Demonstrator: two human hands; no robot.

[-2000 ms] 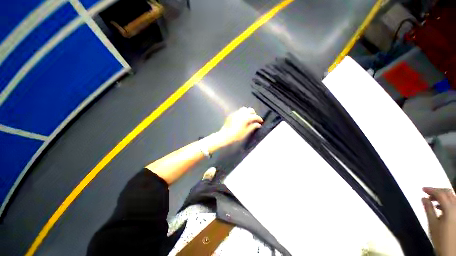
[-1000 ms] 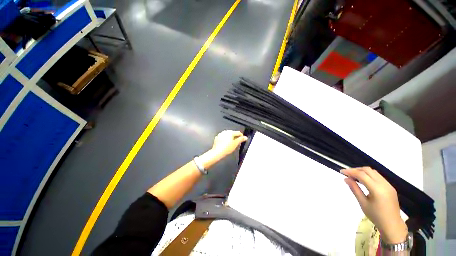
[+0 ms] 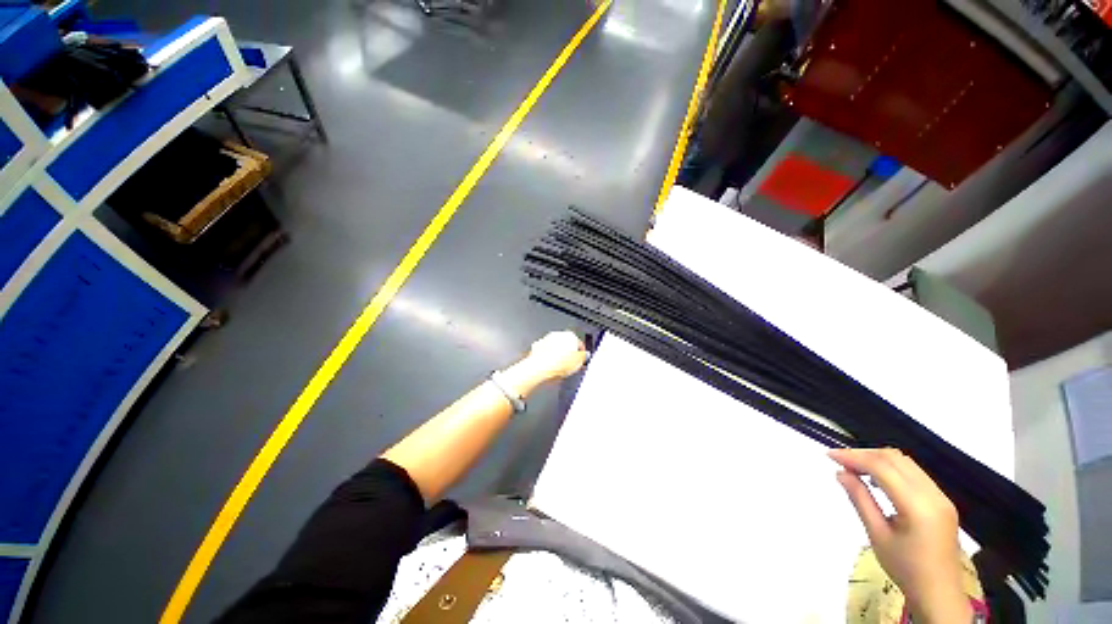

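Observation:
A thick bundle of black leather straps (image 3: 768, 354) lies across the white table (image 3: 695, 488), its far ends fanned out past the table's left edge. My left hand (image 3: 559, 355) is at the table's left edge, just below the fanned ends, with its fingers curled. Whether it holds a strap is hidden. My right hand (image 3: 908, 512) is over the right part of the table, beside the bundle, thumb and fingertips close together. I cannot tell if a strap end is between them. A cream-yellow round stand (image 3: 872, 589) shows partly behind my right hand.
A dark red cabinet (image 3: 921, 85) stands beyond the table at the upper right. Papers (image 3: 1089, 414) hang on the pale wall at the right. Blue racks (image 3: 92, 366) stand at the left. A yellow line (image 3: 390, 287) crosses the grey floor.
My right hand has come in from the right edge to beside the bundle. My left hand has stayed near the table's left edge. The view has turned, showing the bundle's right ends.

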